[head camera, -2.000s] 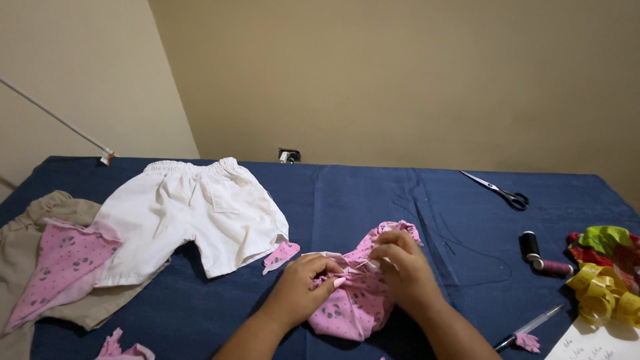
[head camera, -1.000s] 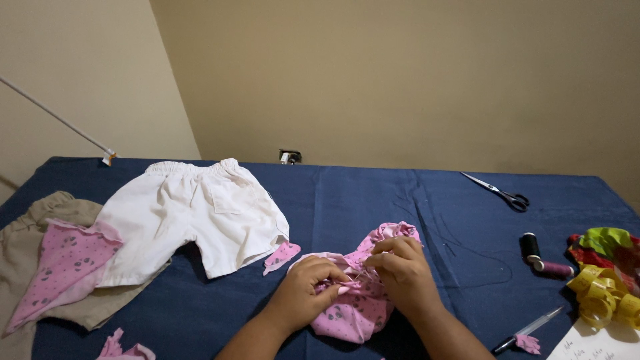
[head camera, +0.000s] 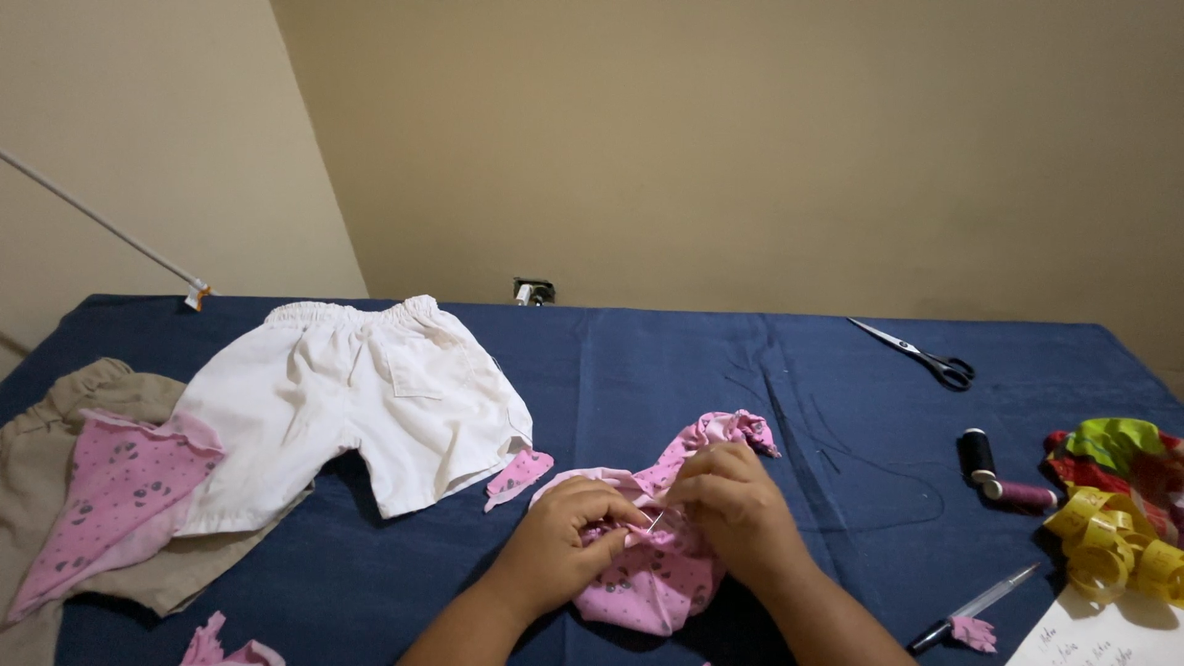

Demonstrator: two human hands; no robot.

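A pink printed cloth (head camera: 652, 587) lies bunched on the blue tablecloth at the lower centre. My left hand (head camera: 573, 532) pinches its gathered edge between thumb and fingers. At the same fold, my right hand (head camera: 735, 513) has its fingertips together beside a thin, shiny sewing needle (head camera: 655, 521), whose point faces the left fingertips. Whether the right fingers grip the needle or its thread is not clear. A twisted end of the cloth reaches up behind the right hand. Fine dark thread (head camera: 939, 499) trails over the tablecloth to the right.
White shorts (head camera: 351, 407) and beige pants (head camera: 166, 573) lie at left, with a pink scrap (head camera: 129, 499) over them. Scissors (head camera: 916, 351), black thread (head camera: 976, 455), purple thread (head camera: 1020, 495), a yellow measuring tape (head camera: 1101, 546), a pen (head camera: 971, 610) and written paper (head camera: 1101, 634) lie at right.
My right hand has moved slightly and its fingers are now closer together over the cloth. The left hand stays on the cloth edge.
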